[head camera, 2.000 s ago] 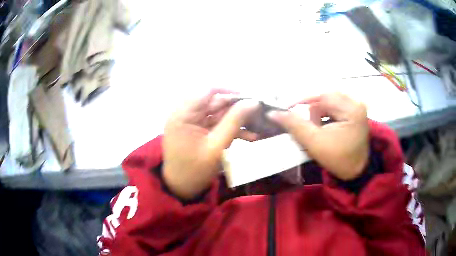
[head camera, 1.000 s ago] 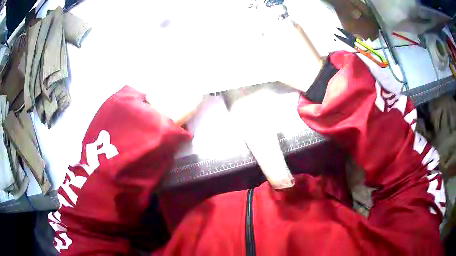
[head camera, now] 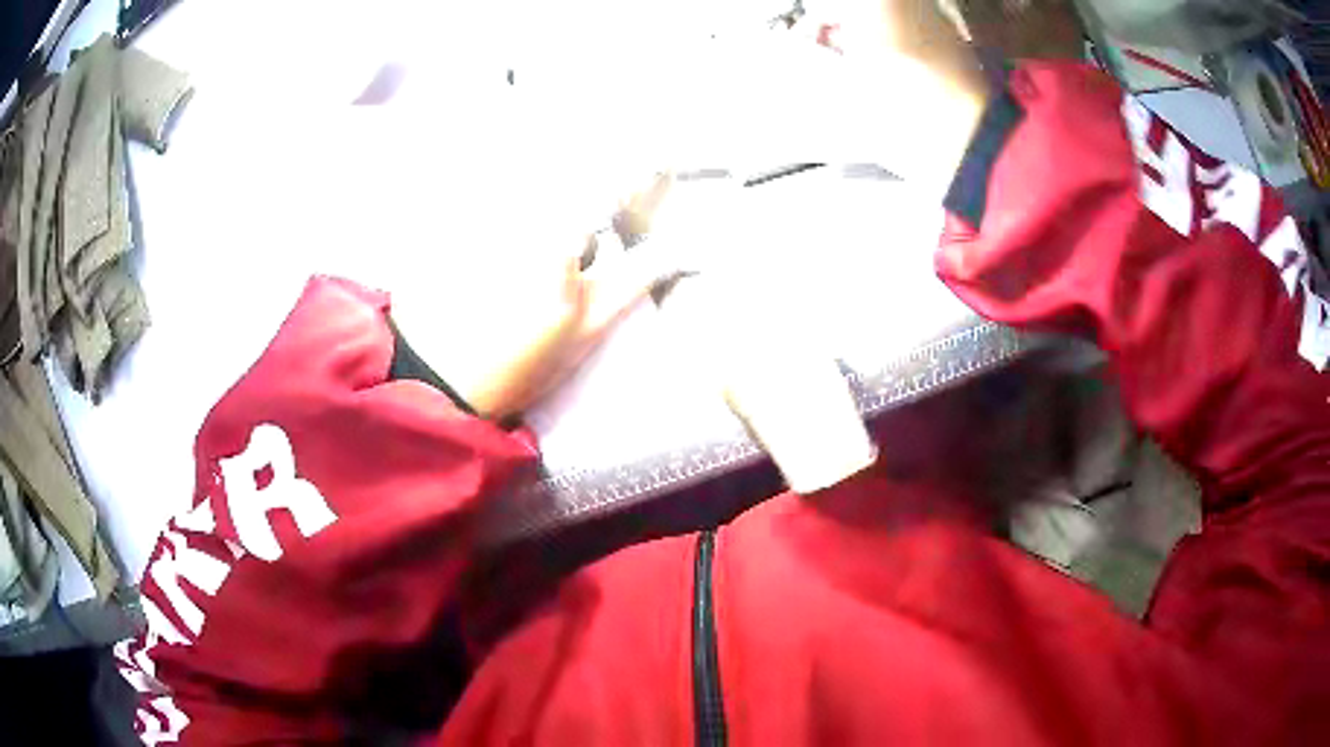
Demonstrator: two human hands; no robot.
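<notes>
A pale strip (head camera: pixel 807 431) lies on the machine bed and hangs over the table's front edge toward the lap. Its upper part is lost in the lamp glare. My left hand (head camera: pixel 591 299) is at the centre, partly bleached by the glare, with its fingers near the strip's upper end; whether it grips cloth cannot be told. My right hand (head camera: pixel 934 51) is at the top, right of centre, near a small dark and red spot. Its fingers are bleached out, so its hold cannot be told.
Taupe cut pieces (head camera: pixel 73 219) are piled at the left table edge. A measuring scale (head camera: pixel 656 474) runs along the front edge. A pale ring, perhaps a tape roll (head camera: pixel 1272 105), and a thin red stick (head camera: pixel 1167 67) are at the far right. Beige cloth (head camera: pixel 1109 511) lies below the table at right.
Both hands have left the held piece and moved apart, the right one up to the top. The strip now hangs over the front edge. The view has shifted, and the snips no longer show.
</notes>
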